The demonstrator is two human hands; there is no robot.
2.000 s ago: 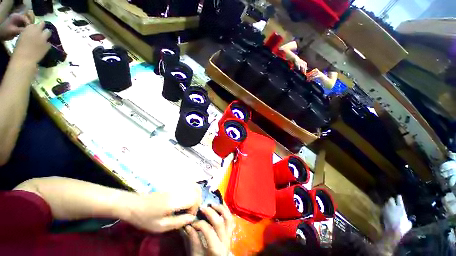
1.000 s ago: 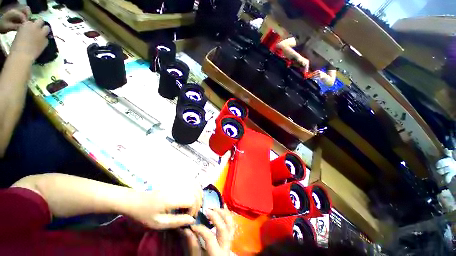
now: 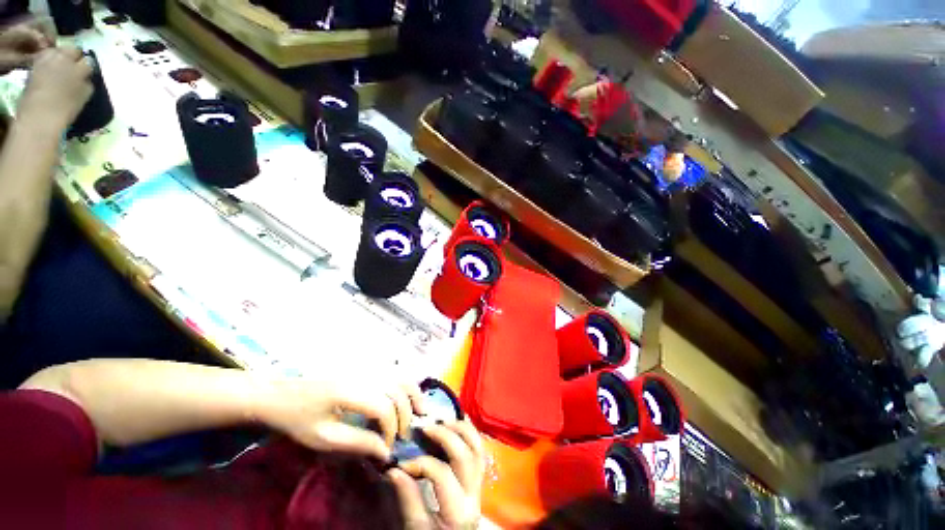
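My left hand (image 3: 347, 414) reaches in from a maroon sleeve at lower left, fingers bent over a dark unit. My right hand (image 3: 448, 476) cups the same unit from below and the right. The dark unit (image 3: 439, 400) shows a round, shiny bluish-grey end between the hands; its body is mostly hidden by fingers. A small grey-blue piece (image 3: 407, 451) shows between the fingertips; whether it is separate I cannot tell. A flat red case (image 3: 516, 357) lies just right of the hands on an orange sheet (image 3: 510, 479).
Red cylinders (image 3: 603, 404) cluster right of the case, two more above it (image 3: 466, 280). Several black cylinders (image 3: 388, 257) stand on the printed table sheet (image 3: 280, 311). A carton of black units (image 3: 528, 212) and an open carton (image 3: 715, 399) lie beyond. Another person's hands (image 3: 57, 88) work at upper left.
My left fingers have shifted and arch more over the dark unit, covering more of its bluish face. The view has shifted slightly. A background person's hands and red piece have moved.
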